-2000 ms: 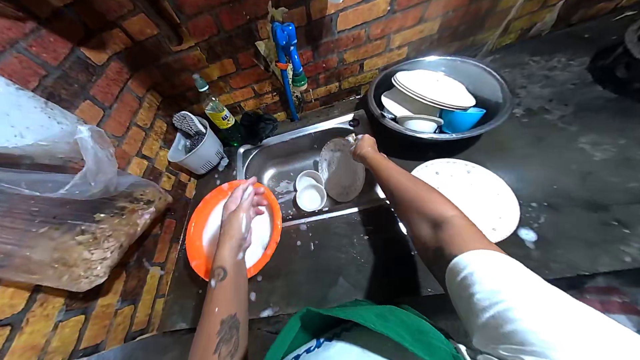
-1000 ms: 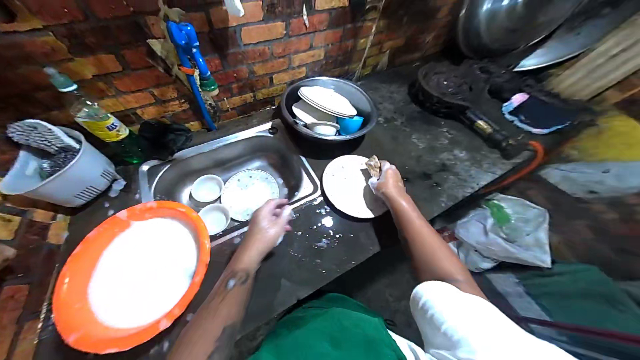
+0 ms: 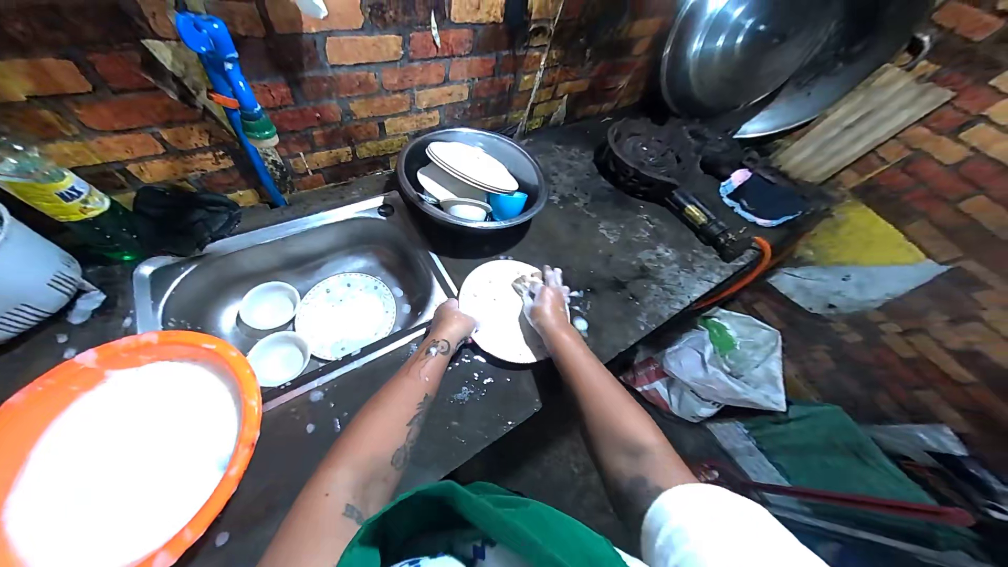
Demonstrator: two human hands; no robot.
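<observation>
In the head view my left hand (image 3: 454,321) grips the left edge of a white plate (image 3: 498,315) on the dark counter. My soapy right hand (image 3: 547,303) presses a light, crumpled scrubber (image 3: 525,285) on the plate's upper right. Left of my hands, a steel sink (image 3: 213,260) holds a speckled plate (image 3: 346,316) and two small white bowls, one (image 3: 268,305) behind the other (image 3: 278,358). An orange basin (image 3: 248,394) full of white suds stands at the lower left. A grey metal basin (image 3: 538,177) behind the plate holds white plates, a bowl and a blue cup (image 3: 508,205).
A green bottle (image 3: 87,209) and a white perforated container (image 3: 31,276) stand left of the sink. A blue tap (image 3: 228,87) is at the brick wall. A gas burner (image 3: 654,157) with an orange hose (image 3: 740,276) lies right; a plastic bag (image 3: 717,366) is below the counter edge.
My left hand has moved from beside the sink to the white plate's edge. Earlier my right hand held a plate over the sink; a speckled plate now lies there. The view has shifted right.
</observation>
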